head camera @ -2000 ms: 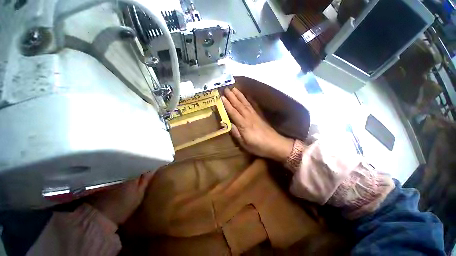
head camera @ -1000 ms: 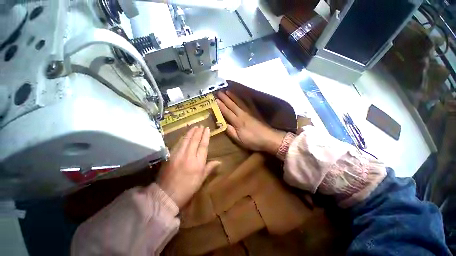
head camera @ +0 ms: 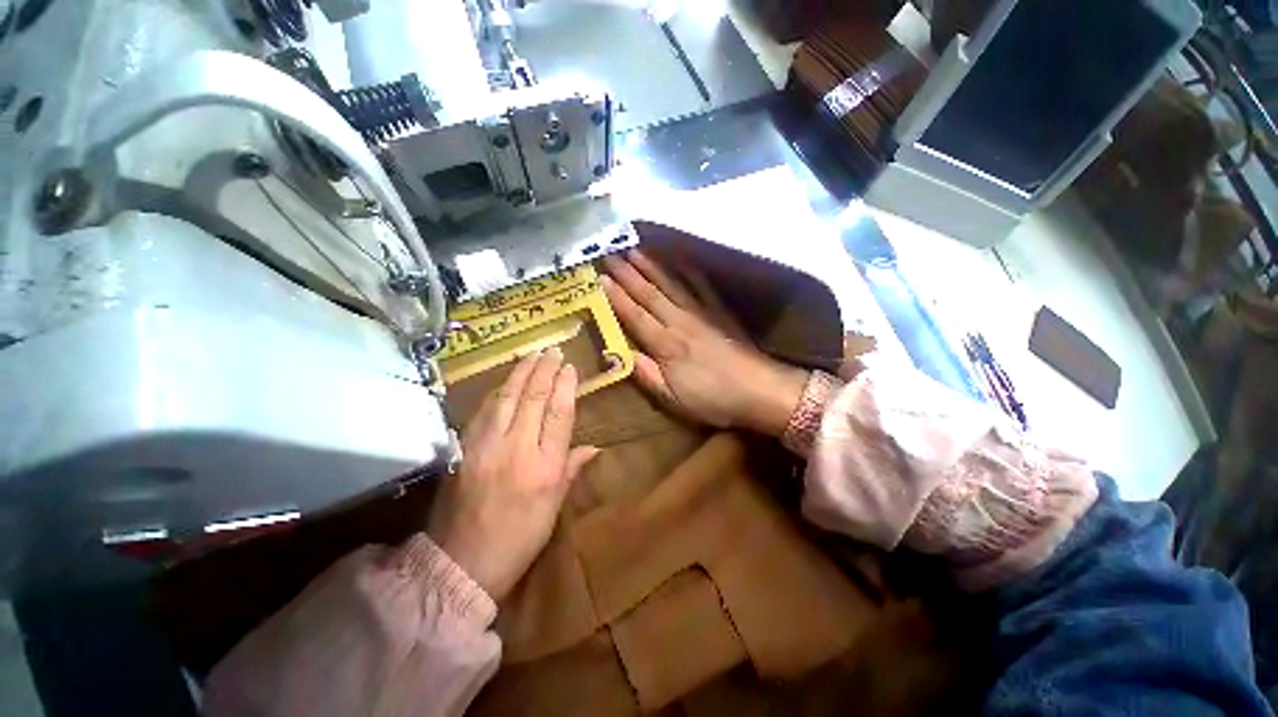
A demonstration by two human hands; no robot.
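A brown garment panel (head camera: 652, 539) lies over the table and towards me, with seams and a squarish flap at the lower middle. A yellow rectangular clamp frame (head camera: 618, 367) with dark markings sits on the cloth. My left hand (head camera: 516, 469) lies flat, fingers together, with its fingertips at the frame's near edge and opening. My right hand (head camera: 697, 353) lies flat on the cloth along the frame's right side. Neither hand visibly grips anything. The white machine head (head camera: 210, 378) overhangs on the left; the needle tip cannot be made out.
A metal clamp carriage (head camera: 540, 147) stands behind the frame. A control panel with dark screen (head camera: 1051, 105) is at the right rear. Thin tools (head camera: 995, 381) and a flat dark rectangle (head camera: 1075, 356) lie at the right. A white sheet (head camera: 757, 210) lies behind the dark brown cloth.
My left hand has come out from beside the machine head onto the cloth at the frame. My right hand has stayed beside the frame. The view has shifted slightly.
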